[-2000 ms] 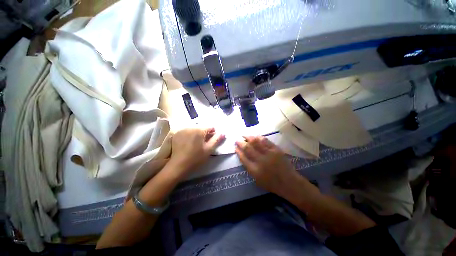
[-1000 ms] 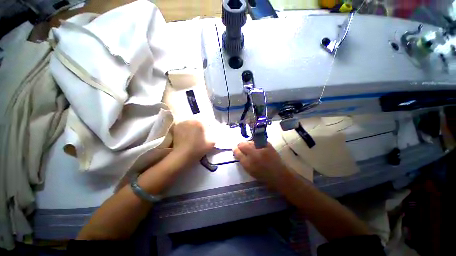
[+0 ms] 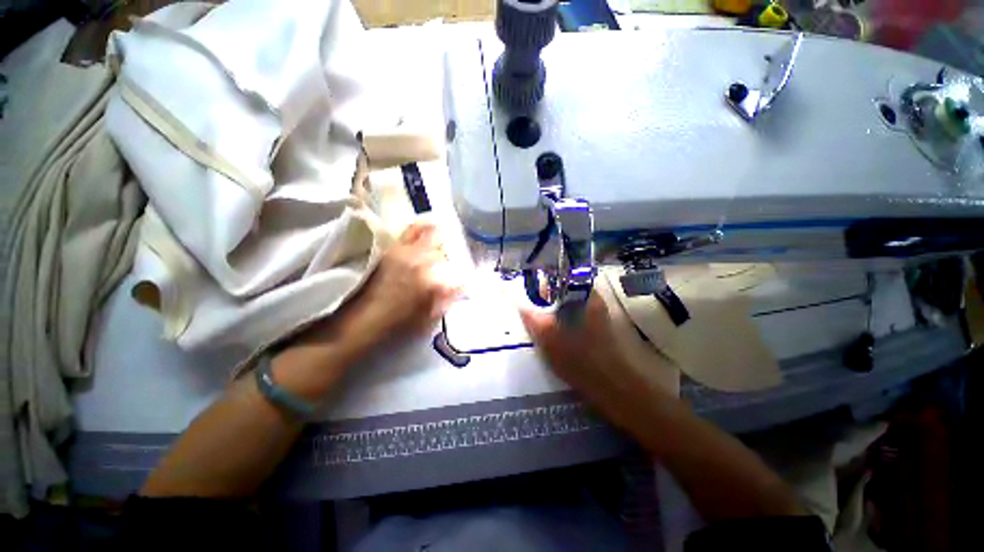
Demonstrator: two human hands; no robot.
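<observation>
The cream garment panel (image 3: 270, 173) lies bunched on the left of the machine bed. A beige piece (image 3: 399, 149) with a black label (image 3: 415, 188) lies left of the needle. My left hand (image 3: 412, 283) rests on the cloth's right part, beside the needle area; glare hides what its fingertips touch. My right hand (image 3: 577, 334) is right at the presser foot (image 3: 540, 286), partly behind metal parts, so its grip is hidden. Beige facing pieces (image 3: 718, 334) lie right of the needle, with another black label (image 3: 672, 305).
The white sewing machine head (image 3: 669, 129) spans the back right, with a grey knob (image 3: 525, 54) on top. Long beige folds (image 3: 54, 237) hang at the table's left. A ruler-marked grey edge (image 3: 453, 437) runs along the front. A small dark curved part (image 3: 451, 350) sits on the bed.
Both hands have moved away from the front edge toward the needle area, and the labelled cloth on the left has shifted slightly back. The camera view has also shifted, showing more of the machine's top.
</observation>
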